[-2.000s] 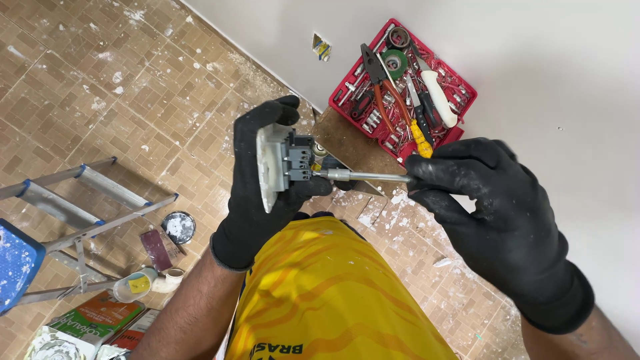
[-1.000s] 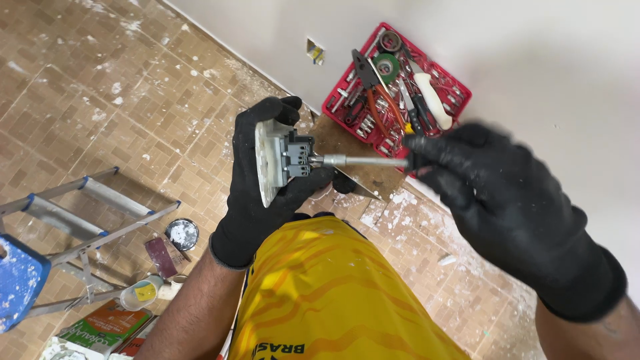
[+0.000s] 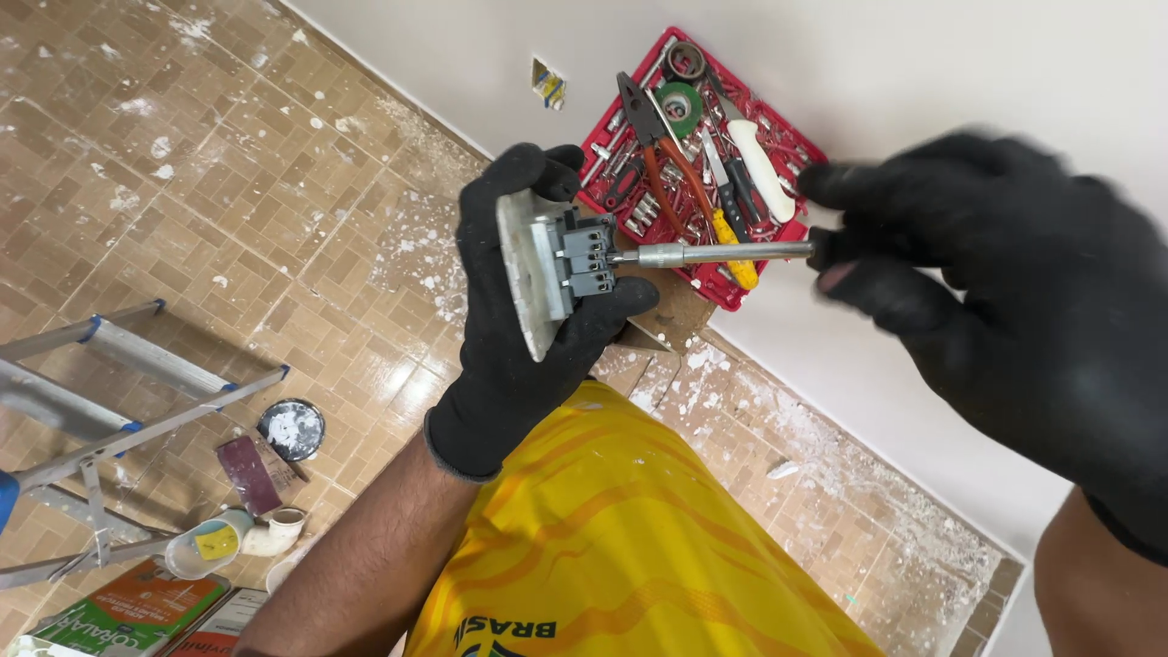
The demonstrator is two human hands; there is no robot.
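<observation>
My left hand (image 3: 511, 356), in a black glove, grips a wall switch or socket unit (image 3: 589, 255) by its pale plate, with the grey terminal modules facing right. A screwdriver with a metal shaft and bit holder (image 3: 721, 254) reaches across to the modules, its tip at or very near a terminal. My right hand (image 3: 967, 274), also black-gloved and blurred, is closed around the screwdriver's handle, which is mostly hidden by the fingers. Behind them lies a red tool case (image 3: 803, 151) holding sockets, orange-handled pliers (image 3: 671, 151), green tape (image 3: 678, 107) and a white-handled tool (image 3: 762, 172).
A wall box opening with wires (image 3: 548, 85) is in the white wall. On the paint-spotted tiled floor at left are a folding ladder (image 3: 164, 356), a paint-smeared lid (image 3: 292, 429), a clear cup (image 3: 208, 545), a white pipe elbow (image 3: 274, 532) and paint cans (image 3: 137, 607).
My right hand has shifted its hold at the screwdriver's handle, and its fingers look blurred now. My left hand keeps the electrical unit in much the same pose.
</observation>
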